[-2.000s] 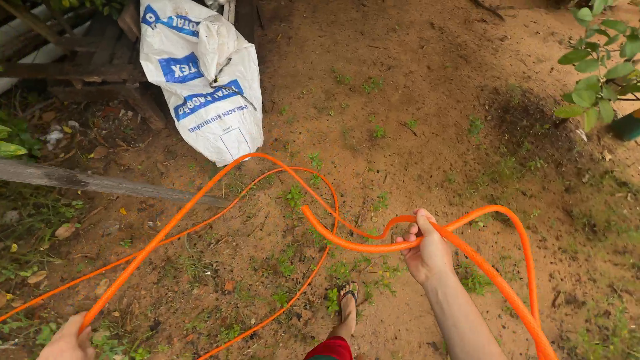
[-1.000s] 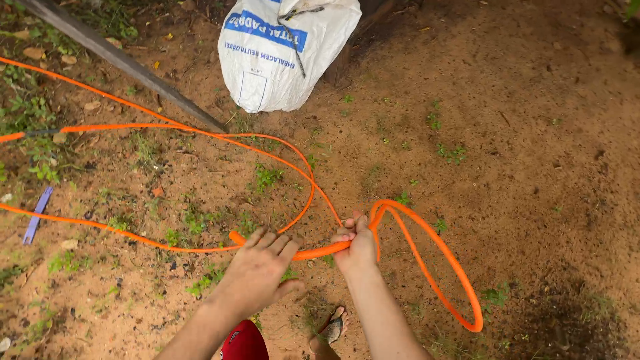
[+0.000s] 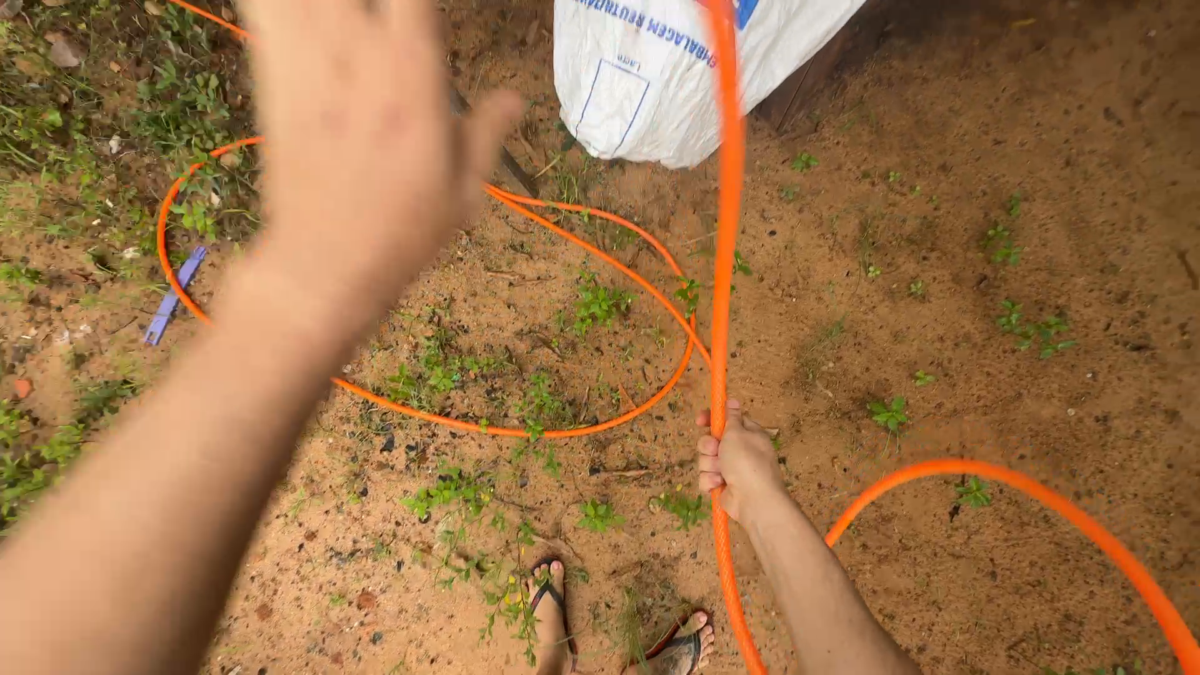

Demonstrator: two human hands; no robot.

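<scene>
My right hand (image 3: 741,461) is closed around an orange hose (image 3: 726,281), right of the middle. From that grip the hose runs up past the top edge, in front of a white sack, and down past the bottom edge. My left hand (image 3: 361,122) is raised close to the camera at the upper left, blurred, its thumb out to the side; its fingertips are cut off by the top edge, so whether it holds anything is hidden. Thinner-looking loops of orange hose (image 3: 562,434) lie on the ground between and behind my arms. Another hose arc (image 3: 975,466) rises at the lower right.
A white woven sack (image 3: 628,84) with blue print lies at the top. A purple strip (image 3: 175,295) rests on the soil at the left. A dark pole (image 3: 511,173) is partly behind my left hand. Small green plants (image 3: 600,302) dot the sandy ground. My sandalled feet (image 3: 551,600) show at the bottom.
My left hand was low, beside my right hand at the hose, a second ago; it has moved up and away to the upper left. The hose at my right hand now runs upright.
</scene>
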